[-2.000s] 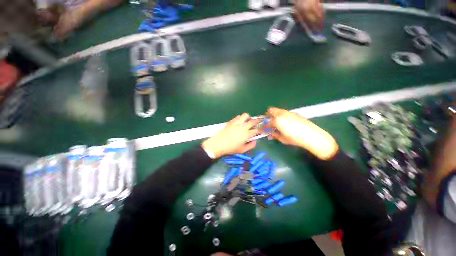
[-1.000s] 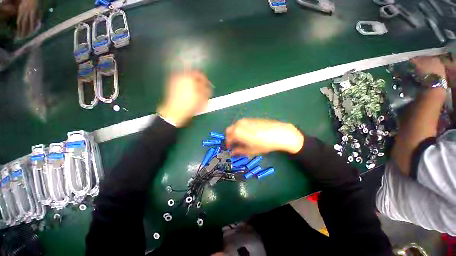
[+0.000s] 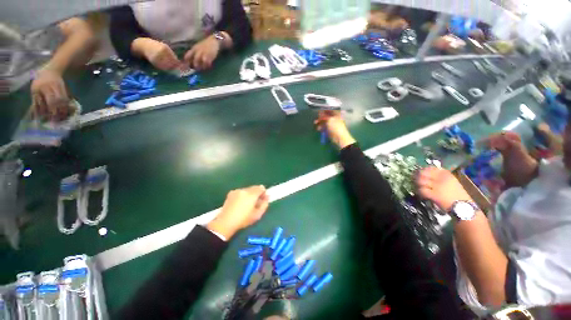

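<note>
My left hand is over the pale rail at the belt's near edge, its fingers curled, with nothing visible in it. My right hand reaches far over the green belt. A blue cell shows at its fingertips, partly hidden. An empty white loop housing lies just beyond that hand, and another housing lies to its right. A heap of blue cells with dark wires lies before me. Fitted housings stand in a row at the lower left.
Two fitted housings lie on the belt at left. Across the belt, people work beside blue cell heaps. At right, a neighbour's hand is over a heap of pale green pieces. A clear bag lies at the left edge.
My right hand has moved from the blue cells out over the belt. My left hand has come back to the rail. The view has tilted up and turned right, showing more across the belt.
</note>
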